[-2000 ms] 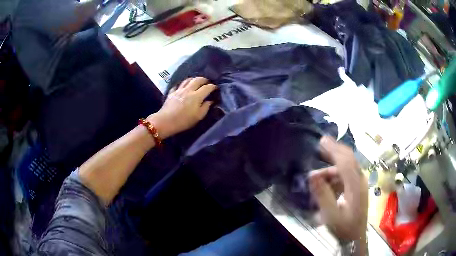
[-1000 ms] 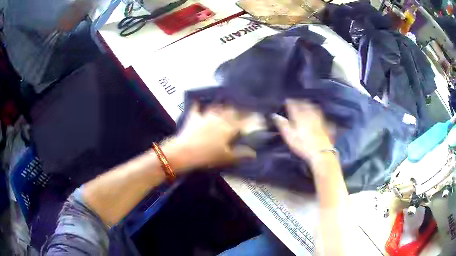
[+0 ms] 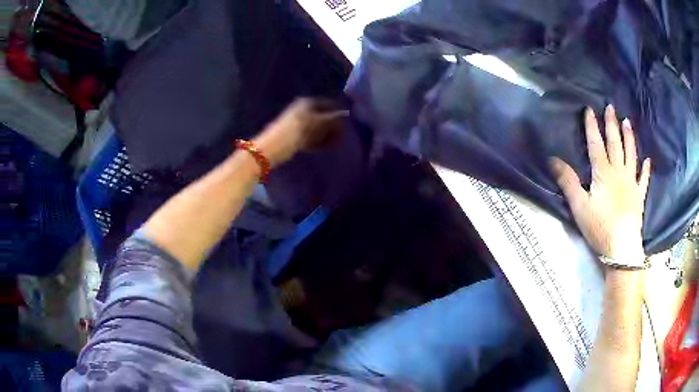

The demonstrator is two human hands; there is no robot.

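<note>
A dark navy, slightly shiny garment piece (image 3: 490,115) lies spread over the white table and reaches its front edge. My right hand (image 3: 609,187) rests flat on the cloth at the right, palm down with fingers spread. My left hand (image 3: 318,126), with a red bead bracelet on the wrist, is left of the table edge beside the cloth. It is blurred, its fingers are in shadow, and whether they hold cloth cannot be told.
The white table (image 3: 475,207) carries a printed ruler (image 3: 529,253) along its front edge. A blue plastic crate (image 3: 115,180) with dark cloth is at the left. A red plastic bag (image 3: 680,344) shows at the lower right edge. My legs in blue are below the table edge.
The view has shifted toward the left and the floor side. The cloth is spread flatter. My hands have moved apart, the left off the table edge, the right flat on the cloth.
</note>
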